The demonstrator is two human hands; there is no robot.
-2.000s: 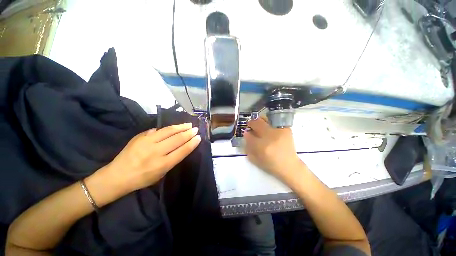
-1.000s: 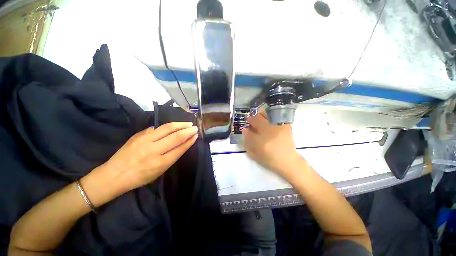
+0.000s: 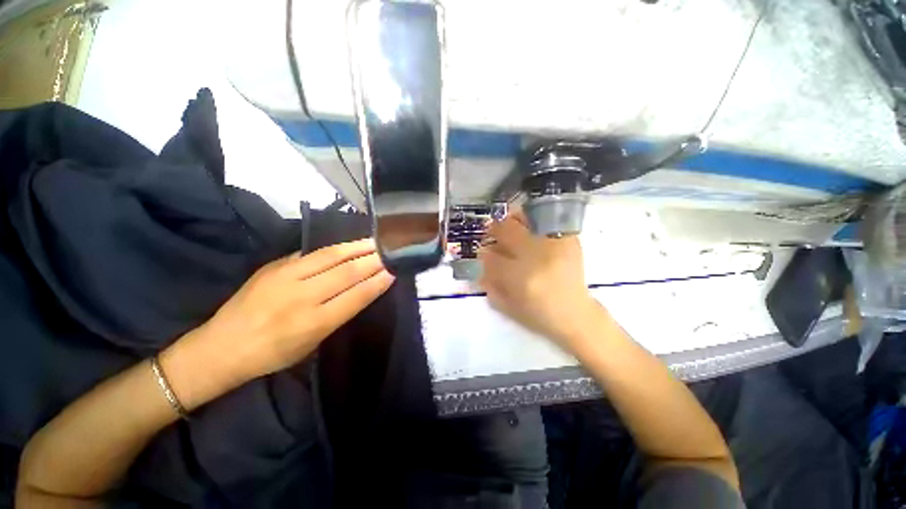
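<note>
Dark cloth (image 3: 109,249) fills the left side and runs up to the needle area of the white sewing machine (image 3: 596,80). My left hand (image 3: 283,308) lies flat on the cloth, fingers together, fingertips beside the shiny metal cover (image 3: 402,129), which hides the needle. My right hand (image 3: 536,273) is at the small metal parts (image 3: 467,234) right of the cover, below the grey tension knob (image 3: 556,209). Its fingertips are bent and partly hidden, so I cannot tell whether they hold anything.
A measuring scale (image 3: 517,394) runs along the table's front edge. A black pad (image 3: 807,293) and clear plastic (image 3: 879,278) are at the right. A thread or wire (image 3: 737,75) crosses the machine head. Dark cloth hangs below the table at the right.
The shiny cover and machine head have shifted left and up in the picture, apparently as the view moved. Both hands remain in nearly the same places.
</note>
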